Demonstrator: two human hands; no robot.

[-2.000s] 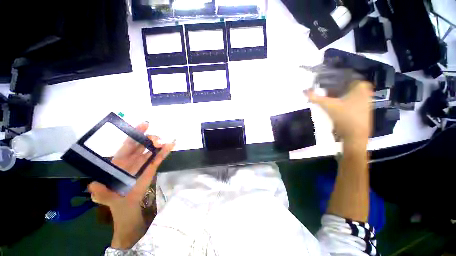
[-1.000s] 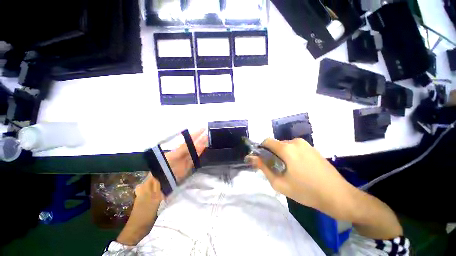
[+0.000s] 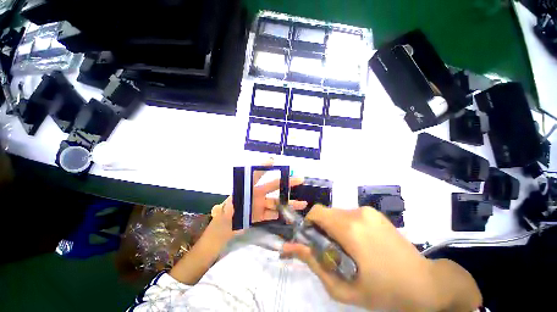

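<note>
My left hand [image 3: 221,220] holds a front panel [image 3: 239,198], a black frame with a clear window that shows the fingers behind it. My right hand [image 3: 372,256] grips a silver-grey air blow gun [image 3: 327,248], its nozzle pointing at the panel's right side. A display unit [image 3: 317,194] with a dark screen lies at the bench edge, partly hidden behind my left fingers. Several loose front panels [image 3: 303,147] lie in two rows beyond it. A black rear housing [image 3: 382,202] lies to the right of the display unit.
A clear blister tray [image 3: 248,74] lies beyond the loose panels. Stacked black trays [image 3: 183,100] stand at back left. Black housings lie left and right, with a black box [image 3: 421,79] at back right. A round cup [image 3: 75,159] is at left. The air hose [image 3: 482,241] crosses the right bench edge.
My left hand has raised the panel and turned it to face the camera, partly covering the display unit. The blow gun has moved from the display unit to the panel. The view has shifted, showing more bench.
</note>
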